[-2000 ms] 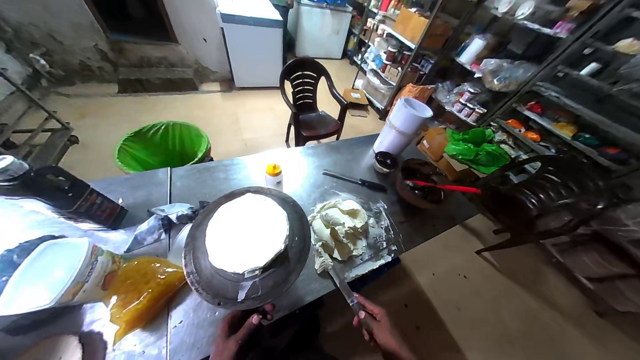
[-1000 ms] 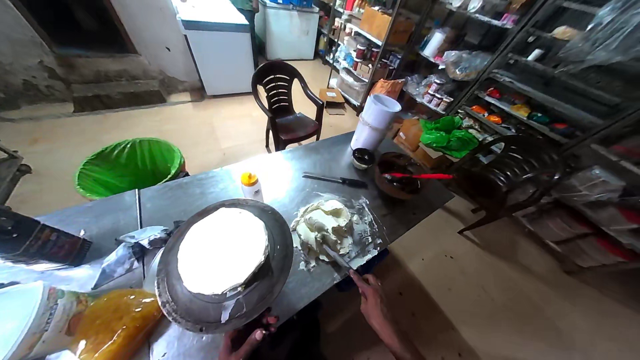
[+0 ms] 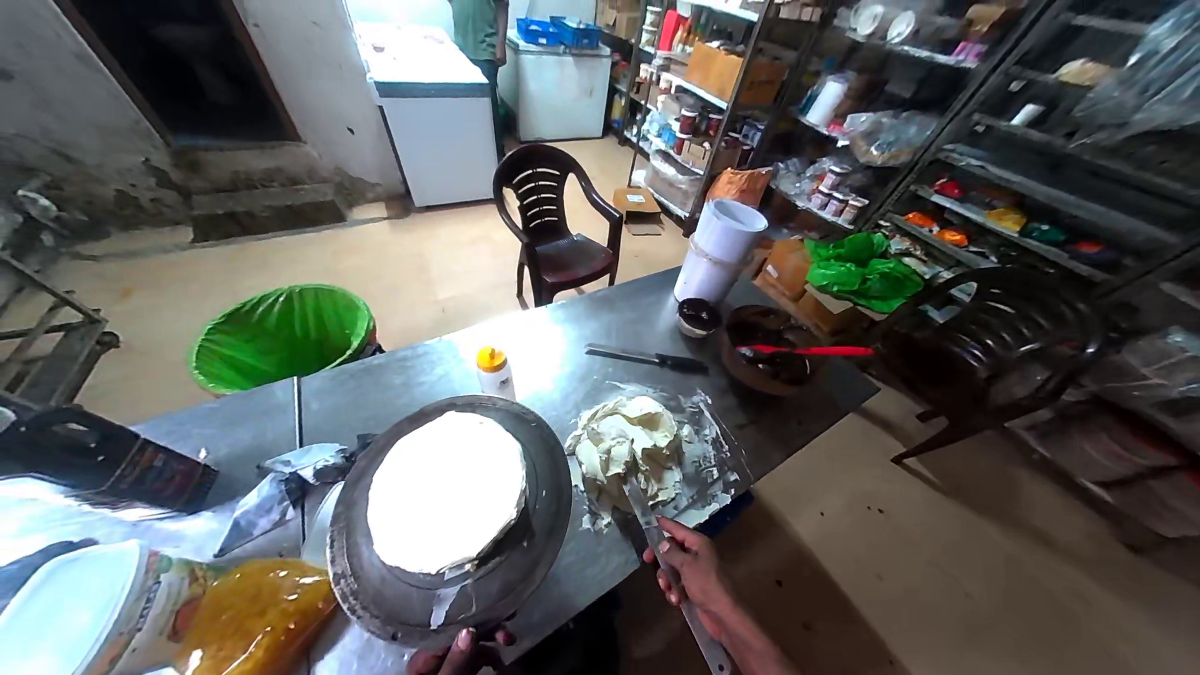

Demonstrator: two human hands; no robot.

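A round cake covered in white cream sits on a grey metal turntable. My left hand is at the turntable's near rim, partly cut off by the frame; whether its fingers grip the rim is unclear. To the right, my right hand is closed around a long metal spatula, whose tip is in a heap of pale cream on the steel table. Beyond the cream lie a knife with a black handle and a small bottle with a yellow cap.
A brown bowl with a red-handled tool and a small dark-filled cup stand at the table's right. At left are a bag of orange-yellow filling, a white tub and a black container. A person stands far back.
The spatula tip has moved from the near edge of the cream heap into the cream, and my right hand has moved with it. My left hand stays by the turntable rim.
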